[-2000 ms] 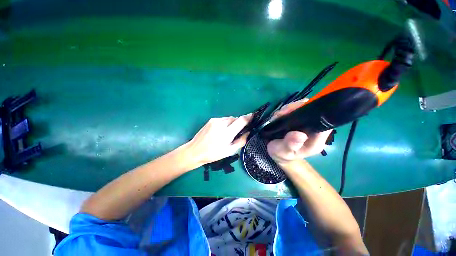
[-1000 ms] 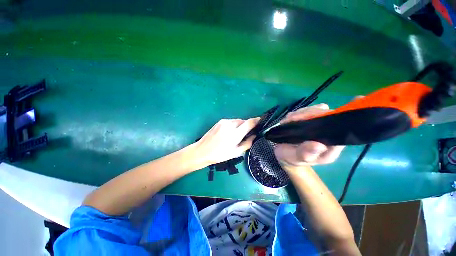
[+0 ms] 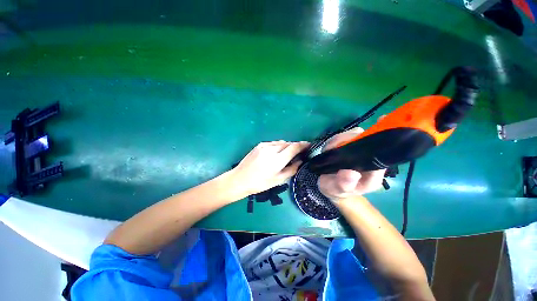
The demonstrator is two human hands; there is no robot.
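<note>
My right hand (image 3: 347,179) is closed round the orange-and-black electric screwdriver (image 3: 397,135), which lies slanted with its cord end up and to the right. Its tip points at the black bracket (image 3: 377,109) near my left fingers. My left hand (image 3: 268,166) grips this bracket, whose long bar runs up to the right behind the screwdriver. The hands and tool hide much of it. The round screw dish (image 3: 315,197) with tiny dark screws lies just below the tip. Small black pieces (image 3: 268,197) lie left of the dish.
A dark E-shaped bracket (image 3: 32,147) stands on the green bench (image 3: 147,117) at far left. A black cord (image 3: 407,197) runs to the front edge. A black square object (image 3: 530,176) is at far right, a brown box (image 3: 468,267) below the edge. A white bin (image 3: 53,235) is at lower left.
The screwdriver's cord end has swung left and up since a second ago. The bracket has turned, so its arms show less beside my left fingers. Both hands keep their hold.
</note>
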